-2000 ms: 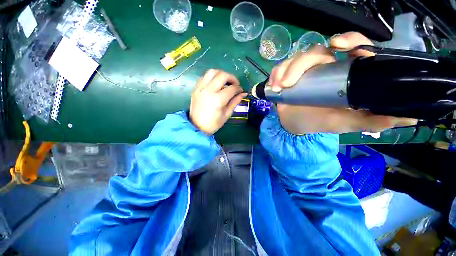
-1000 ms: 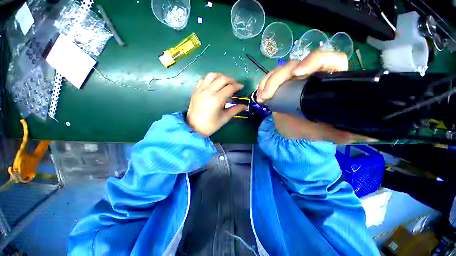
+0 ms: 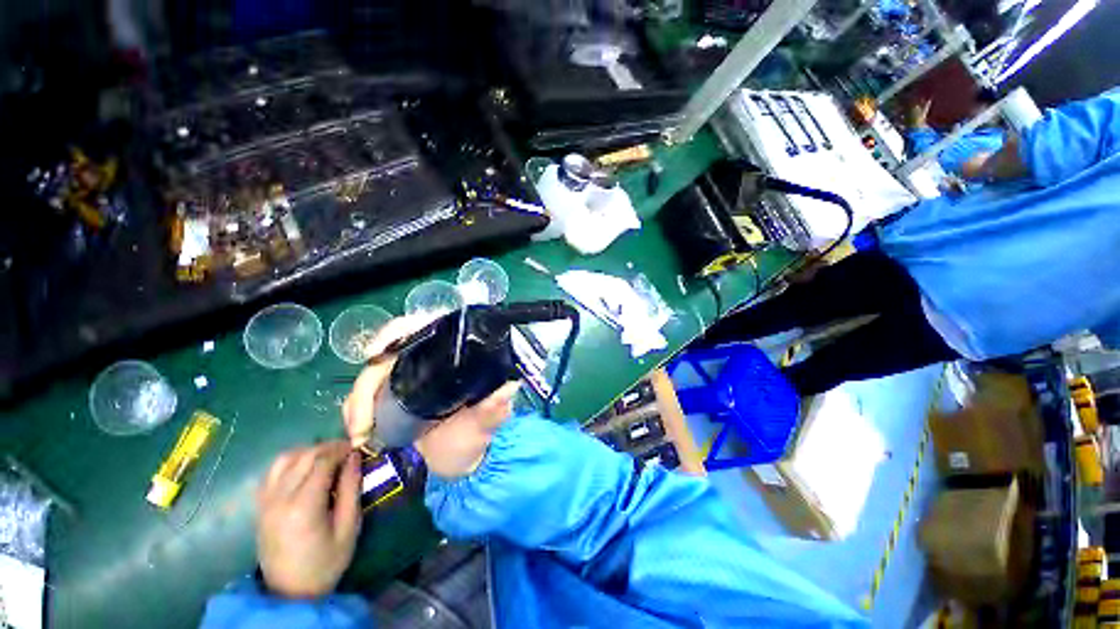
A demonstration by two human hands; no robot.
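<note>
A phone body (image 3: 383,480), dark with a yellow-edged white label, lies at the near edge of the green mat. My left hand (image 3: 307,514) has its fingers and thumb at the phone's left end. My right hand (image 3: 461,433) is wrapped around the electric screwdriver (image 3: 452,365), which has a silver front and black rear. Its tip is hidden by my fingers near the phone's upper end. Clear screw cups (image 3: 284,335) stand in a row behind my hands. A yellow-handled tool (image 3: 186,460) lies to the left with a thin wire beside it.
A black parts tray (image 3: 233,234) with gold-orange pieces is behind the cups. A white cloth (image 3: 620,307) and a black device (image 3: 725,221) are at the right. A blue stool (image 3: 743,399) and a phone box (image 3: 663,424) are below the bench edge. Another person in blue stands at right.
The view has swung right and up, bringing the parts tray, the other person and the boxes into sight. My hands remain at the phone, and the screwdriver is still in my right hand.
</note>
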